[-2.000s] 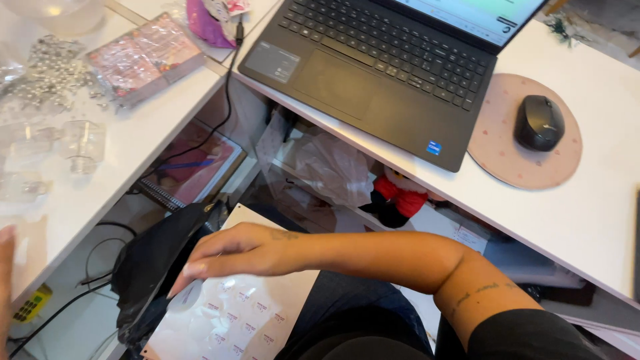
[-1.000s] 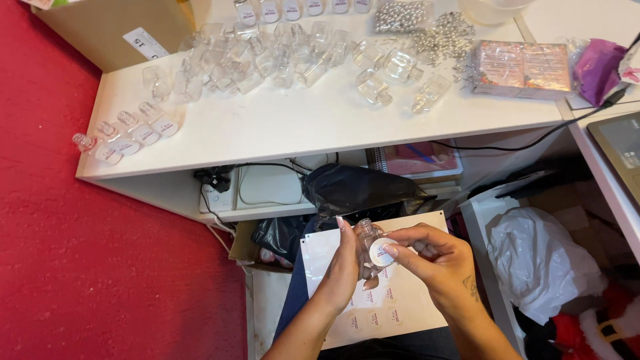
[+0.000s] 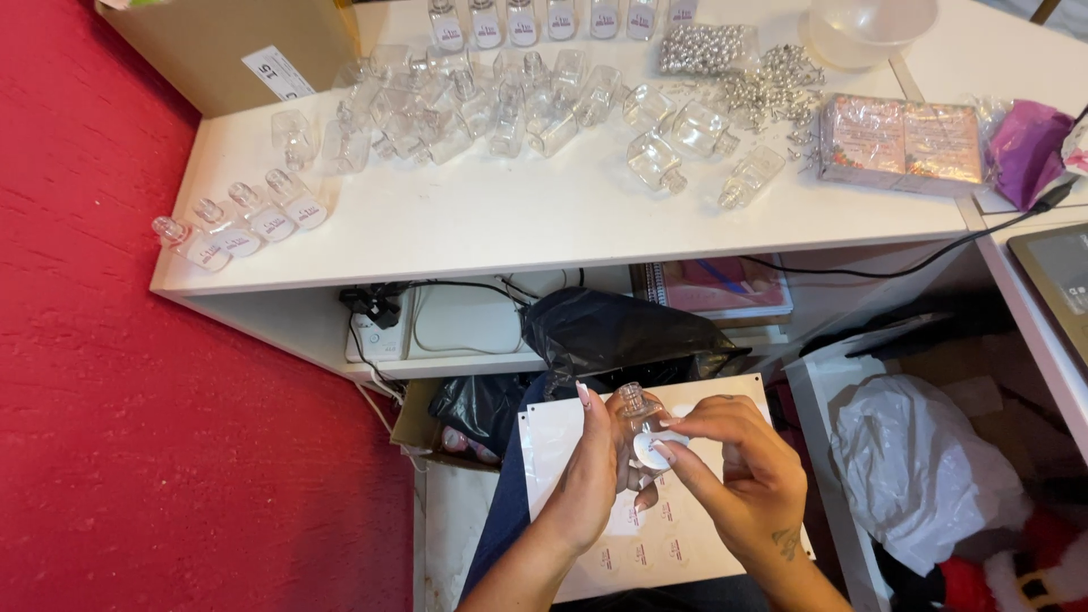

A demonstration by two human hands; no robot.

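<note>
My left hand (image 3: 586, 476) holds a small clear bottle (image 3: 631, 399), its threaded neck tilted up and uncapped. My right hand (image 3: 748, 476) pinches a round white sticker (image 3: 653, 450) between thumb and forefinger, at the front of the bottle; whether the sticker is fully stuck down cannot be told. Beneath both hands, a sheet of round printed stickers (image 3: 578, 552) lies on my lap. On the white desk, several labelled bottles (image 3: 274, 223) lie in a slanted row at the left, and more labelled bottles (image 3: 561, 19) line the back. Several unlabelled clear bottles (image 3: 450, 119) lie in a heap between.
A cardboard box (image 3: 229, 51) stands at the back left beside the red wall (image 3: 102, 340). Silver beads in a bag (image 3: 705, 49), a clear bowl (image 3: 867, 30) and wrapped printed packs (image 3: 903, 140) are on the desk. A black plastic bag (image 3: 620, 331) hangs by the shelf; a laptop (image 3: 1058, 280) is at right.
The view has swung left from the laptop since the oldest frame. There my right hand was over the sticker sheet; now both hands are together at a bottle. The sticker remains at the bottle since one second ago.
</note>
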